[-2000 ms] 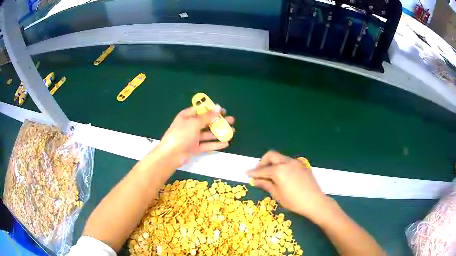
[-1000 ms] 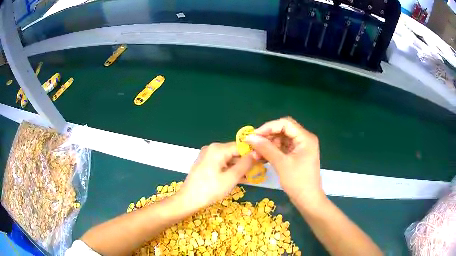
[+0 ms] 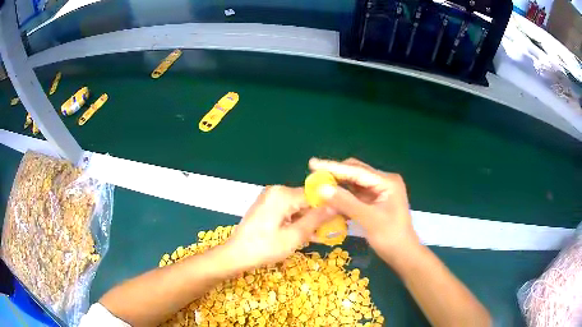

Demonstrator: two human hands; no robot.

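Note:
My left hand (image 3: 271,223) grips a yellow cover (image 3: 332,231) above the pale rail; its middle is hidden by my fingers. My right hand (image 3: 376,204) is at the cover's upper end, thumb pressed on its face and index finger raised behind. Whether a small piece is under the thumb cannot be told. Below my hands a loose heap of small yellow pieces (image 3: 281,294) lies on the green worktop, partly hidden by my left forearm.
Yellow covers (image 3: 219,112) and a thicker yellow unit with blue marks (image 3: 75,101) lie on the green belt (image 3: 287,96). A clear bag of pieces (image 3: 48,223) is at left, a bag of pale cords (image 3: 558,287) at right. A black rack (image 3: 424,38) stands beyond the belt. A metal post (image 3: 38,96) rises at left.
Since two seconds ago, my hands have come together on the cover, and my right hand has left the heap's edge. In the last second the right index finger lifted. Covers on the belt moved right.

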